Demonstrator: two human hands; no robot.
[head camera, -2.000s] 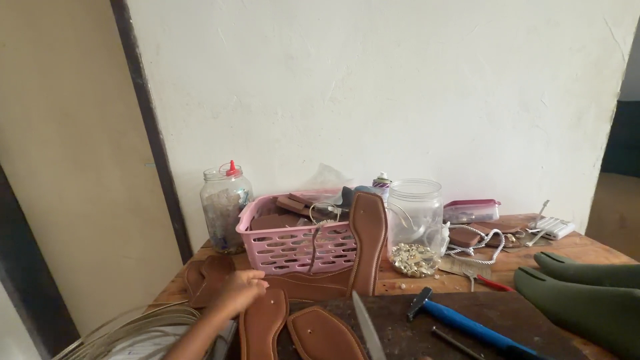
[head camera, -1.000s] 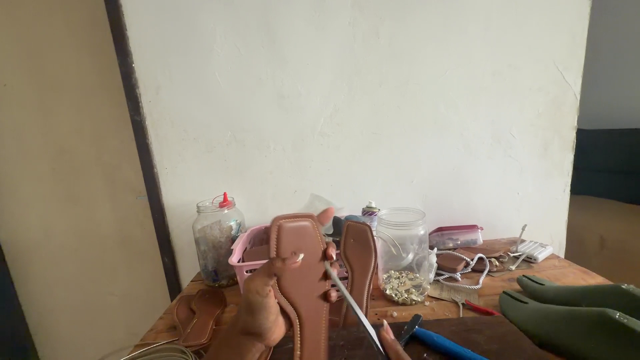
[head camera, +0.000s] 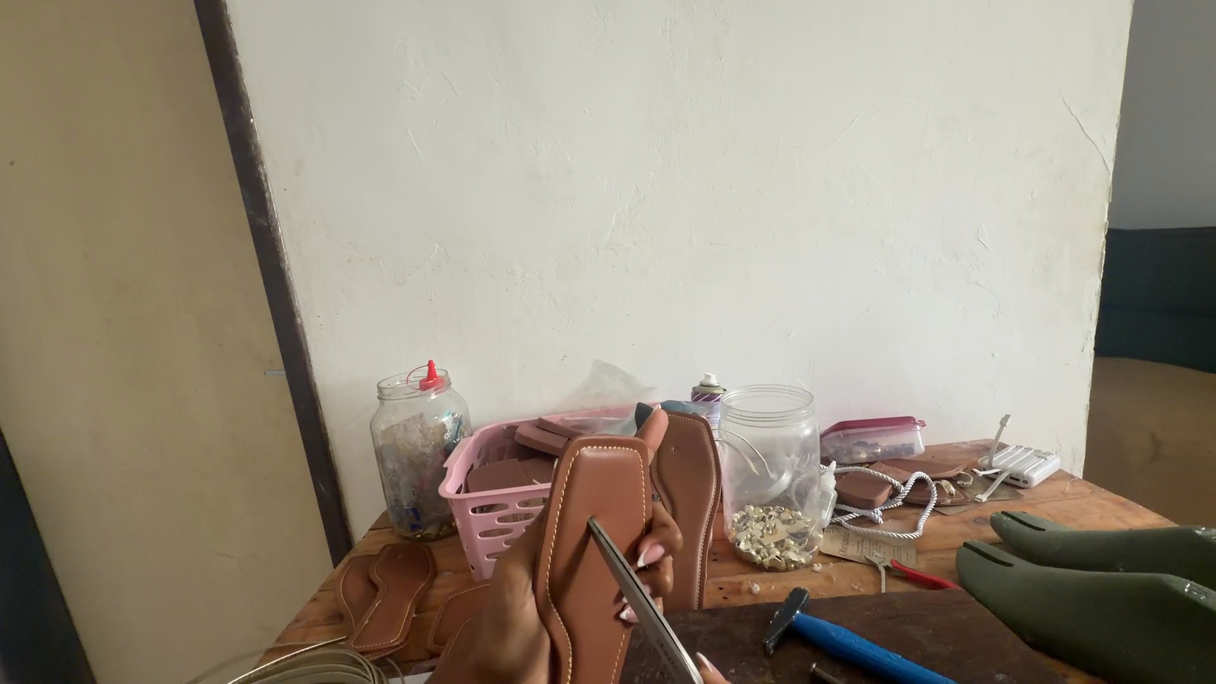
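Observation:
My left hand (head camera: 513, 608) grips a brown leather sandal insole (head camera: 594, 560) with pale edge stitching, held upright, its fingers wrapped round the right edge. A long metal blade-like tool (head camera: 646, 603) points up and left, its tip touching the insole's face. At the bottom edge, my right hand (head camera: 711, 670) shows only fingertips at the lower end of that tool; the rest is out of frame. Another brown insole (head camera: 692, 503) stands upright just behind. More insoles (head camera: 394, 589) lie at the left of the wooden table.
Behind are a pink plastic basket (head camera: 494, 503), a jar with a red-tipped cap (head camera: 418, 456) and a jar of metal fittings (head camera: 771, 532). A blue-handled hammer (head camera: 855, 646) lies on a dark board (head camera: 921, 617). Green shoe lasts (head camera: 1083, 589) are at right, near white cord (head camera: 883, 513).
My left hand was near the loose insoles at the left two seconds ago; it now holds one upright. The tool's tip has moved from beside the insole's edge onto its face.

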